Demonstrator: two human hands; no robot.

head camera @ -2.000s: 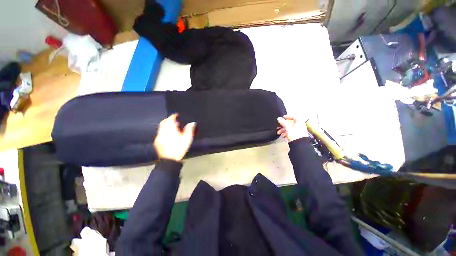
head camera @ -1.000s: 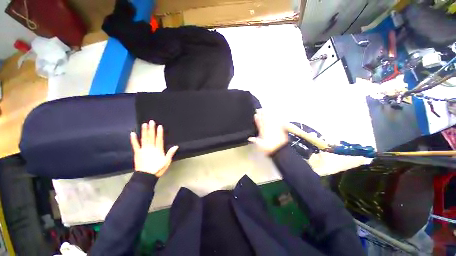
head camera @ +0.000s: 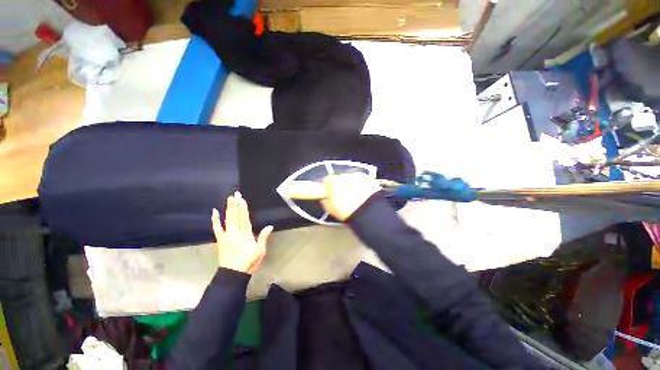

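Observation:
The black garment (head camera: 318, 87) lies with one part stretched flat over the right half of the navy padded board (head camera: 137, 184) and the rest bunched behind it. My right hand (head camera: 349, 195) grips the handle of the steam iron (head camera: 311, 172), which has a dark pointed plate with a white outline. The iron is over the black cloth, its tip pointing left. My left hand (head camera: 242, 235) lies with fingers spread at the board's front edge, by the left edge of the cloth, holding nothing.
A blue bar (head camera: 192, 83) lies behind the board on the white table cover (head camera: 427, 79). The iron's hose (head camera: 521, 194), wrapped in blue near the iron, runs off right. A white plastic bag (head camera: 94, 54) is at the back left. A grey-blue machine table (head camera: 521, 87) stands at right.
My right hand has taken hold of the iron from the right side of the table and brought it over the cloth. My left hand stays near the cloth's left edge. The camera view has shifted.

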